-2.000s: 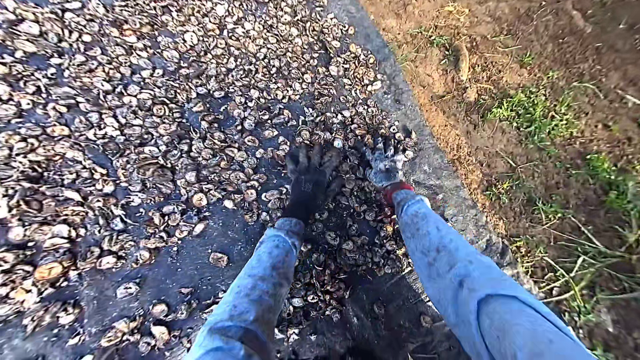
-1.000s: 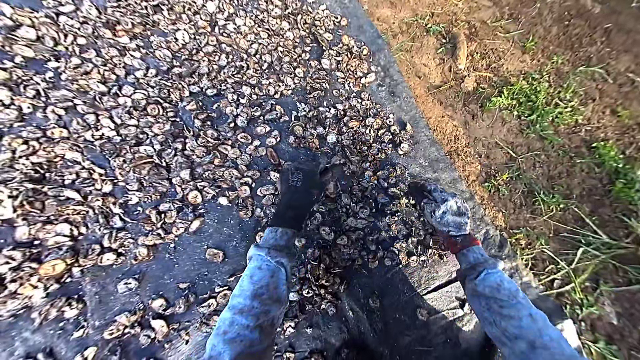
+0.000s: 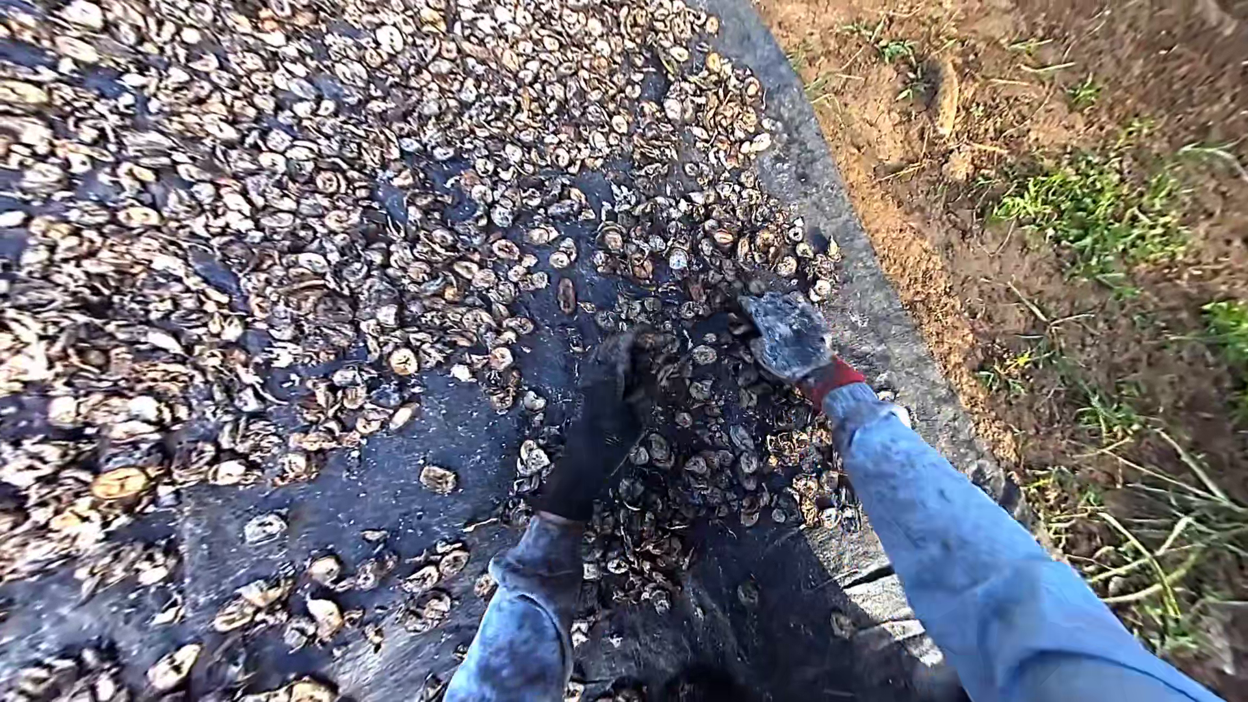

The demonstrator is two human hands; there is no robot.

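Note:
Many dried, round, brown-and-cream slices (image 3: 322,263) lie spread over a dark sheet (image 3: 361,517). My left hand (image 3: 600,419), in a black glove, rests low among the slices near the middle, its fingers blurred and partly lost in shadow. To its right, my right hand (image 3: 788,336), in a grey, dirt-covered glove with a red cuff, touches the slices near the sheet's right border. Its fingertips point left and are partly hidden. Between and below the two hands lies a shaded heap of slices (image 3: 702,448). Whether either hand grips any slices cannot be made out.
Along the right runs the sheet's grey edge (image 3: 858,263), with reddish-brown soil (image 3: 907,195) beyond it. Green grass tufts (image 3: 1097,210) and dry stalks (image 3: 1160,575) stand on that soil. A fold (image 3: 868,575) creases the sheet below my right hand.
Since a second ago my right hand has moved up and inward, from the sheet's edge onto the slices. My left hand has shifted only slightly and stays beside the heap.

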